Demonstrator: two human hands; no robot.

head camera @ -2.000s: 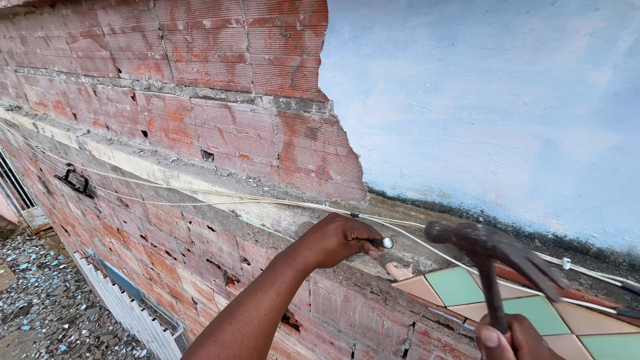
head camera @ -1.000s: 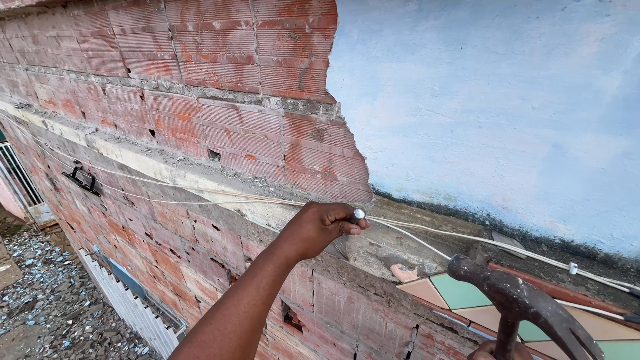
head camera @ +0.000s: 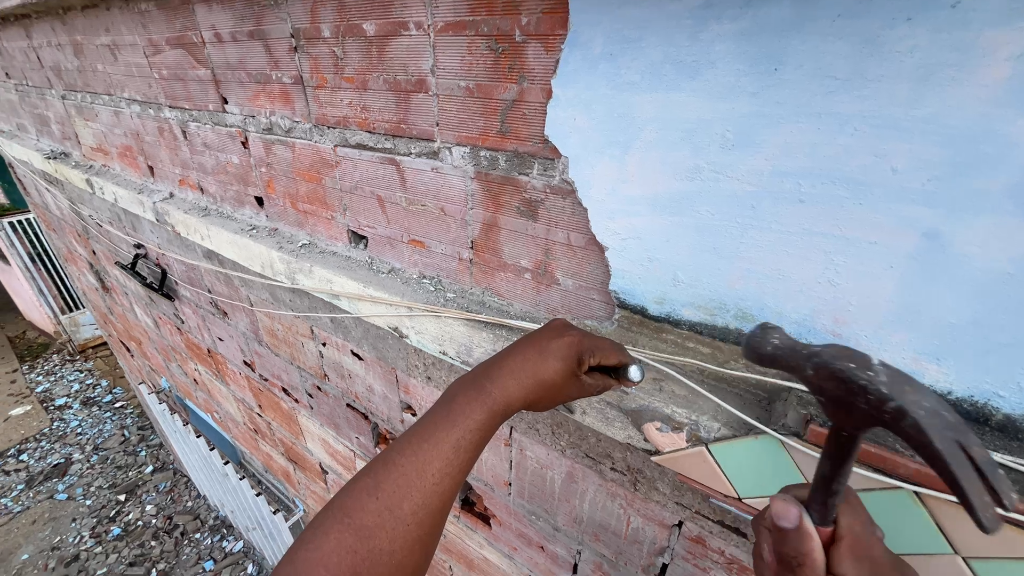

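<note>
My left hand (head camera: 556, 368) is closed around a metal chisel (head camera: 634, 374), whose round struck end points toward me; its other end is hidden. The hand is over the ledge, beside white cables (head camera: 720, 394) that run along it. In my right hand (head camera: 816, 536) at the lower right is a claw hammer (head camera: 872, 392), its head raised to the right of the chisel and its claw toward the right edge. Below the ledge, the wall's bare hollow bricks (head camera: 576, 488) show. Blue painted plaster (head camera: 784, 176) covers the upper wall at the right.
Green and pink tiles (head camera: 756, 464) top the ledge at the lower right, near a small broken lump (head camera: 664, 437). A black floodlight (head camera: 146, 272) hangs on the wall at left. Far below are rubble (head camera: 120, 480), a corrugated roof (head camera: 216, 480) and a white gate (head camera: 48, 272).
The hammer has risen in view since one second ago, and more of my right hand shows. My left hand still holds the chisel near the cables.
</note>
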